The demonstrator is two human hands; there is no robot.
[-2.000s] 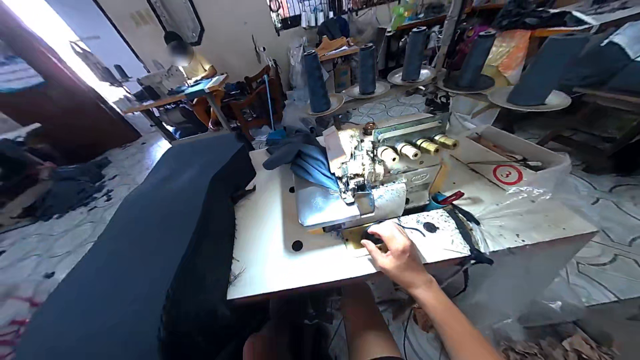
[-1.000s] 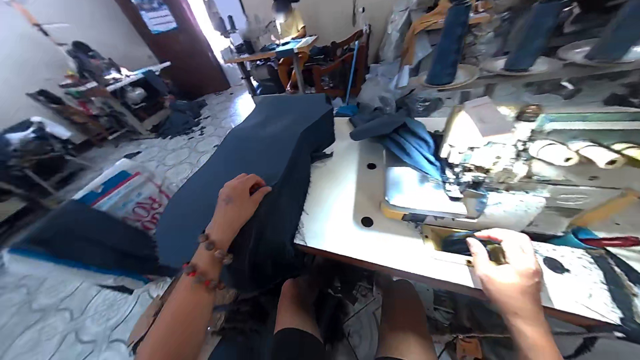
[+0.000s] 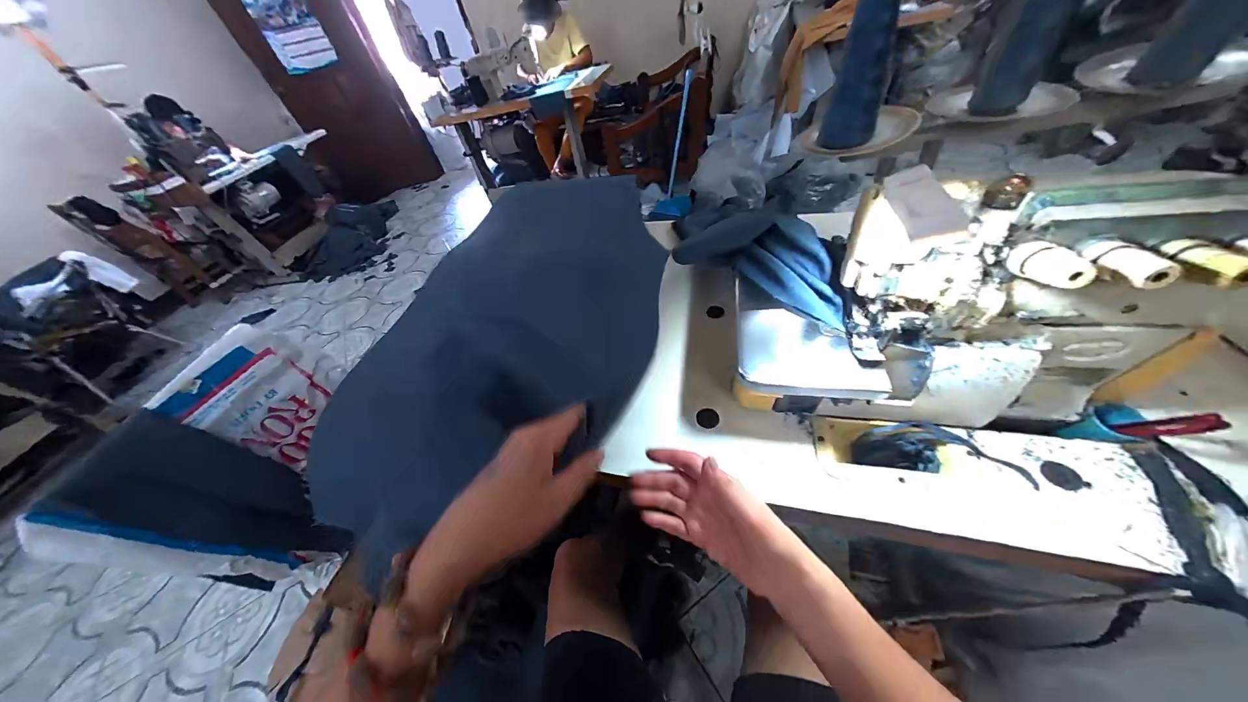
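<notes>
A large piece of dark blue denim fabric (image 3: 526, 283) drapes over the left end of the white sewing table (image 3: 682, 409). My left hand (image 3: 531, 473) is at its lower right edge, blurred, with thumb and fingers apart; whether it pinches the cloth is hidden. Just to its right, my right hand (image 3: 692, 492) is at the table's front edge, fingers spread, holding nothing. An overlock sewing machine (image 3: 916, 283) stands on the table, and a crumpled blue denim piece (image 3: 780, 258) lies at its presser foot. Dark thread scraps (image 3: 897, 448) fill a recess in front of it.
Large blue thread cones (image 3: 863, 78) stand behind the machine. A teal container with red-handled snips (image 3: 1170, 426) is at the right. Wrapped packs with dark cloth on top (image 3: 185, 478) lie on the floor at left. A person (image 3: 561, 49) sits at another sewing machine in the back.
My right hand has left the recess by the machine and moved left to the table's front edge. My left hand has moved right over the denim, whose far part now spreads wider. The view has swung left.
</notes>
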